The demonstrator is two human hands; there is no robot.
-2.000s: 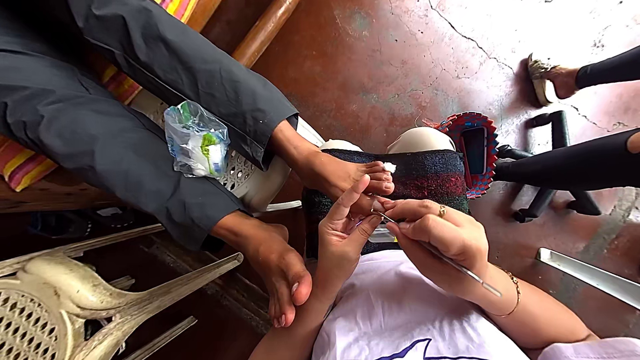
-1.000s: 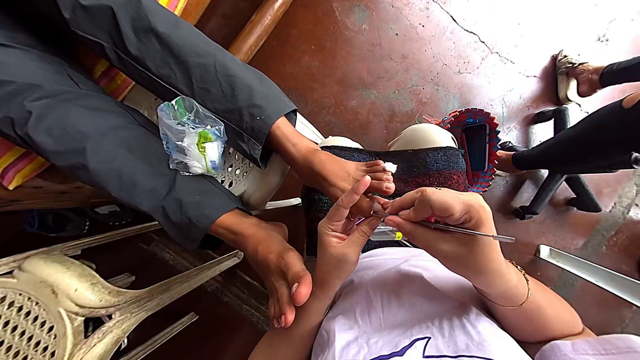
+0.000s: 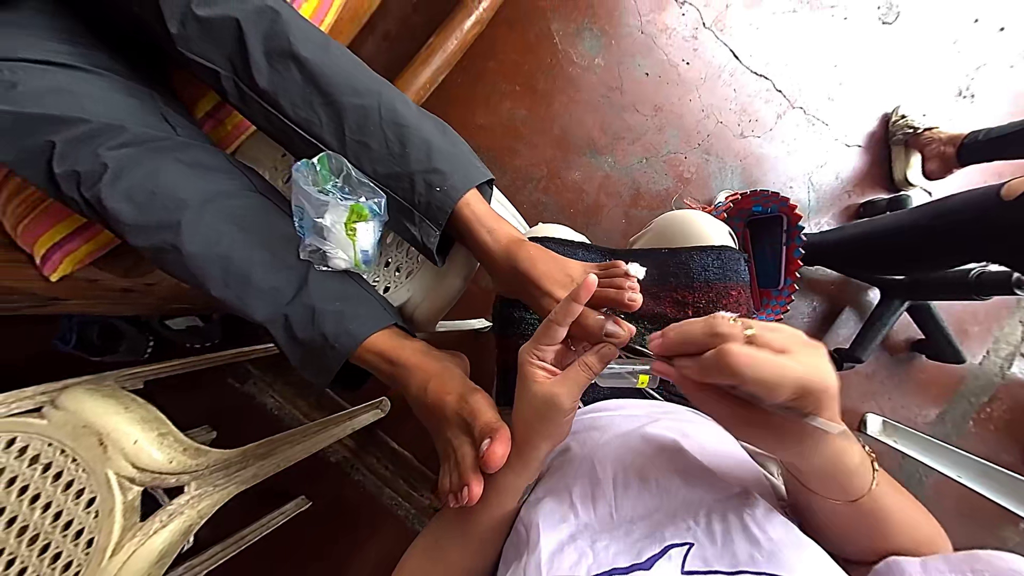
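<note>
Another person's bare foot point(image 3: 552, 276) rests on a dark, red-banded towel point(image 3: 692, 280) over my lap. My left hand point(image 3: 560, 368) holds its big toe point(image 3: 604, 326) between thumb and fingers, index finger raised. In my right hand point(image 3: 744, 364) is a thin, clear-handled tool point(image 3: 824, 424), its tip near the big toenail; the tip's shape cannot be made out. White cotton point(image 3: 636, 270) sticks by the smaller toes. Beneath my hands lies a clear plastic container point(image 3: 628, 374) with a yellow mark. The person's other foot point(image 3: 460, 424) hangs left of my left forearm.
A clear plastic bag point(image 3: 340, 212) lies on the person's trouser leg. A phone point(image 3: 766, 250) sits in a red-and-blue woven holder point(image 3: 792, 240) beyond the towel. A worn plastic chair point(image 3: 136, 456) stands at lower left. Another person's legs point(image 3: 888, 240) are at right, near a black stand point(image 3: 888, 320).
My right hand has shifted slightly and the tool's handle now slants down to the right, where it was nearly level a second ago. My left hand stays at the big toe.
</note>
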